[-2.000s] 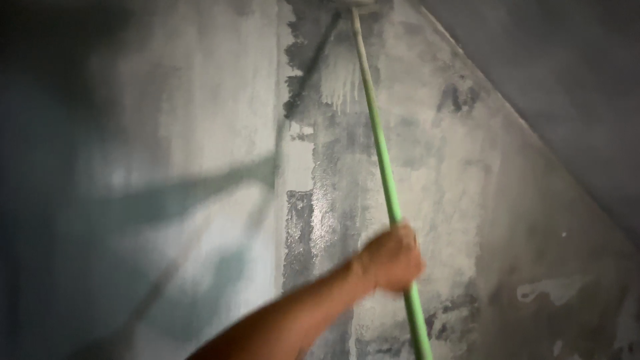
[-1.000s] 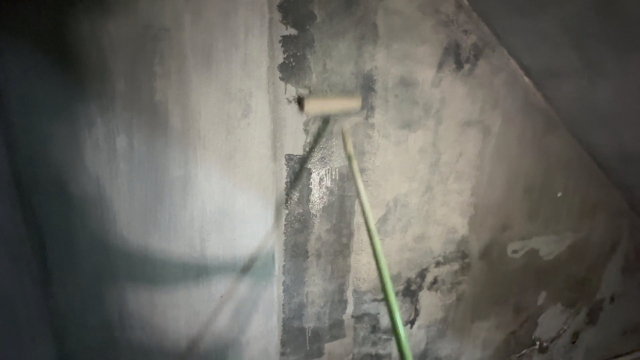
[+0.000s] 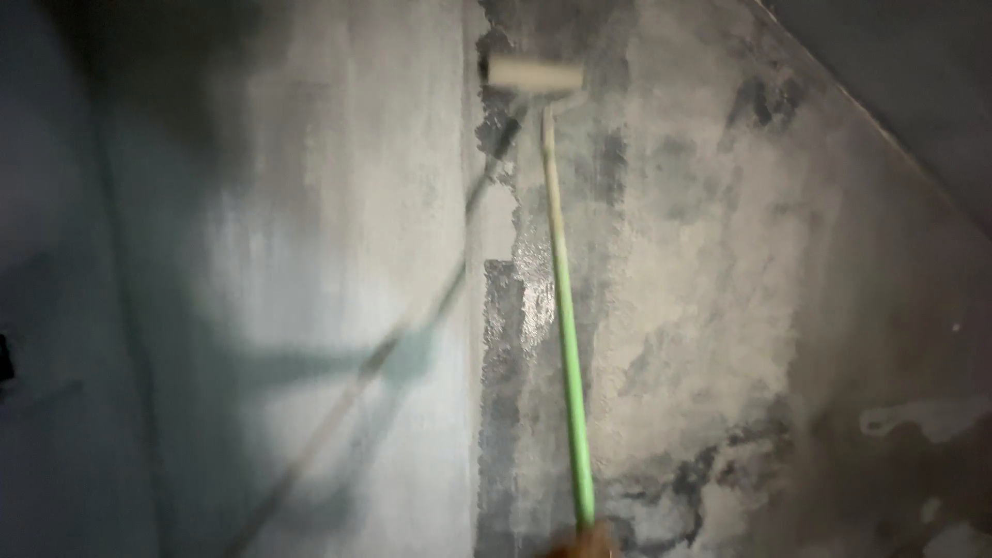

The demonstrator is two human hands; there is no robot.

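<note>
A paint roller (image 3: 535, 75) with a pale, blurred sleeve is high on the patchy wall, near a rough dark vertical strip. Its wire frame joins a long pole (image 3: 574, 387), whitish at the upper end and green below, which leans slightly left toward the top. At the bottom edge, my left hand (image 3: 583, 544) is closed around the green part of the pole; only the top of the hand shows, and it looks to be the left from the arm seen earlier. My right hand is out of view. A wet, shiny patch (image 3: 539, 302) lies just left of the pole.
Left of the strip, the wall (image 3: 372, 256) is paler and carries blurred shadows of the pole and an arm. At the upper right a diagonal edge (image 3: 876, 120) borders a dark surface. Darker stains and peeled patches (image 3: 697, 480) mark the lower right.
From the top edge of the view the roller came down the wall, and it is now somewhat higher again. The gripping hand, mid-view at first and then out of view, shows at the bottom edge.
</note>
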